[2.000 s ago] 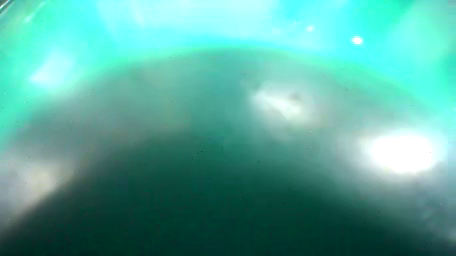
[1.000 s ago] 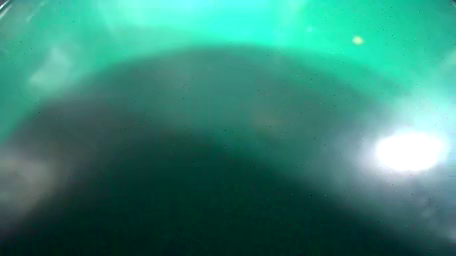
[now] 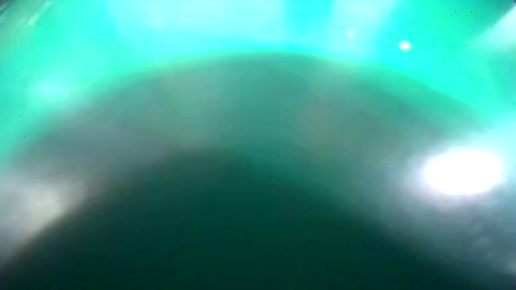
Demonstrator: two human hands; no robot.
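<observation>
A blurred dark green surface [image 3: 243,226] fills the lower and middle part of the head view, very close to the camera. Its upper edge is a broad curve, with bright cyan-green haze [image 3: 226,28] above it. I cannot tell what the surface is. Neither my left hand nor my right hand can be made out. No tool or part can be made out.
A bright white glare spot [image 3: 464,172] lies at the right. A paler grey-white patch [image 3: 42,209] lies at the lower left. A small bright dot [image 3: 404,46] shows at the upper right. No workplace detail is visible.
The upper haze dimmed one second ago and is bright again now. The white patch near the middle from two seconds ago is gone. A pale streak now shows at the top right corner.
</observation>
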